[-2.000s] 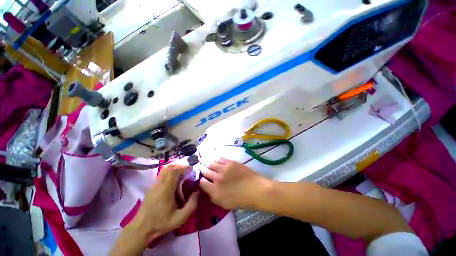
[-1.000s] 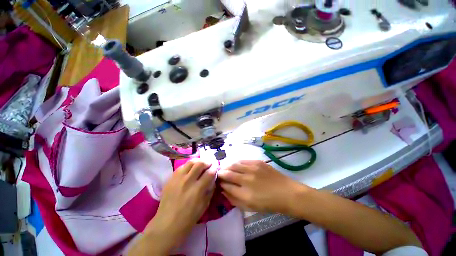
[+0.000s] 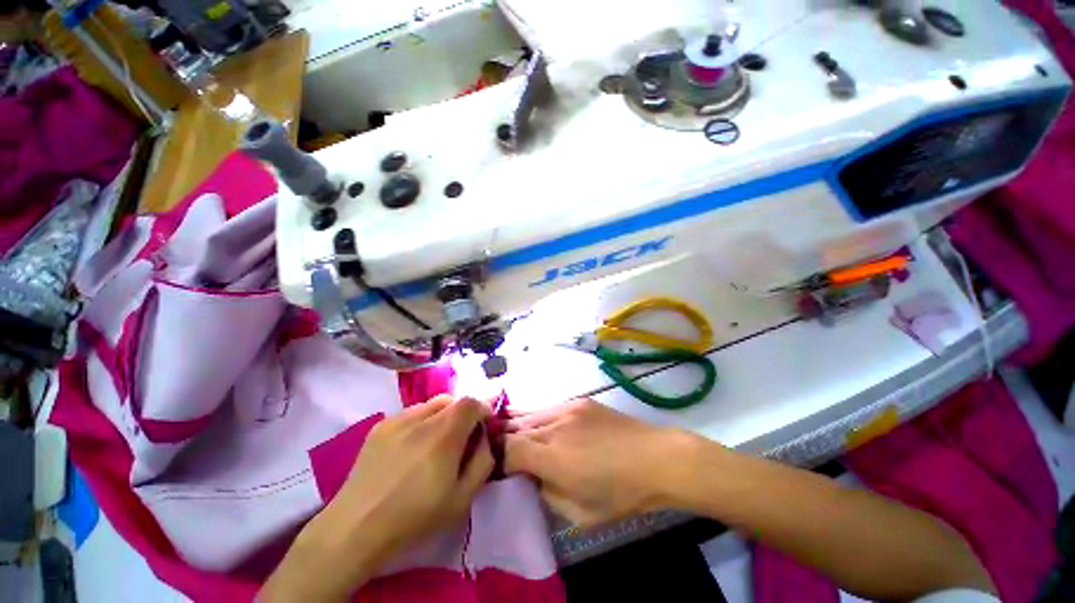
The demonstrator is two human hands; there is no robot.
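Observation:
The magenta garment piece with its pale pink reverse (image 3: 236,401) lies in a soft heap left of and below the needle area. My left hand (image 3: 407,471) is bare and holds the fabric just in front of the presser foot. My right hand (image 3: 578,454) pinches the same fabric close beside it, fingertips almost touching the left ones. Magenta fabric shows between the hands. The presser foot area (image 3: 489,353) is brightly lit, and the needle cannot be made out. The white sewing machine (image 3: 589,177) stands over the work.
Scissors with yellow and green loops (image 3: 660,351) lie right of the needle. An orange-handled tool (image 3: 870,270) and a small pale scrap (image 3: 928,320) lie near the machine base. More magenta fabric (image 3: 967,471) hangs beyond the table edge (image 3: 778,442). A wooden board (image 3: 224,124) is behind.
Both hands have drawn slightly back from the presser foot, still on the fabric. The lower part of the piece now shows more magenta at its bottom edge. The view has shifted.

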